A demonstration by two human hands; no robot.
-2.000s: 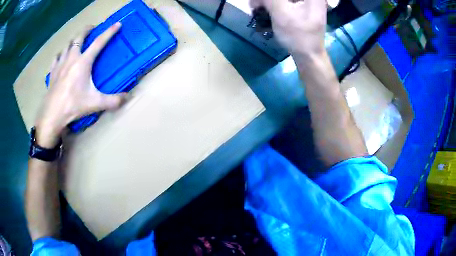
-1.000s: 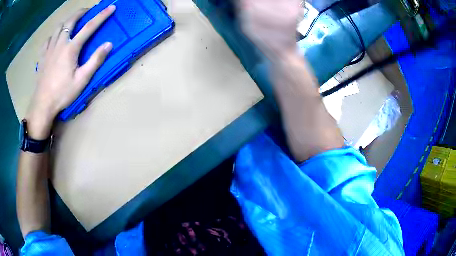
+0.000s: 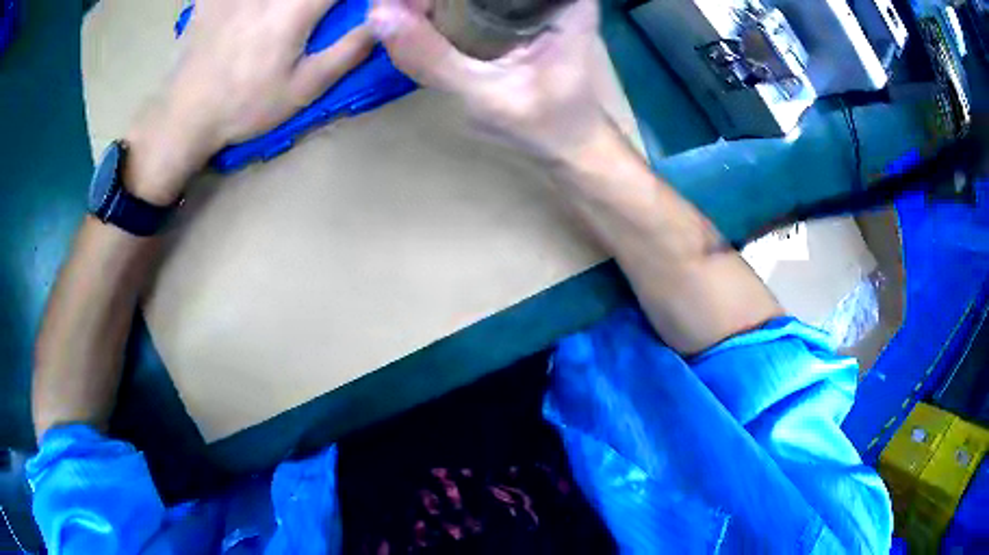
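The blue handheld device [image 3: 325, 103] lies on the tan cardboard sheet [image 3: 325, 282] at the top of the view, cut off by the frame edge. My left hand [image 3: 244, 65] lies over the device and holds it, its thumb across the housing. My right hand [image 3: 521, 92] is blurred, closed around the thick tan-and-dark grip of the electric screwdriver [image 3: 499, 20], beside the device's right end. The screwdriver's tip and the device's far end are hidden or out of view.
Pale metal screw feeders [image 3: 748, 65] stand at the upper right. A dark cable [image 3: 835, 206] runs across the right side. An open carton [image 3: 884, 271] with paper and clear plastic sits beside the bench. Yellow boxes [image 3: 933, 461] are at the lower right.
My right hand has come left to the device, and the screwdriver grip now shows in it. The view has shifted, bringing the feeders into sight. My left hand remains on the device.
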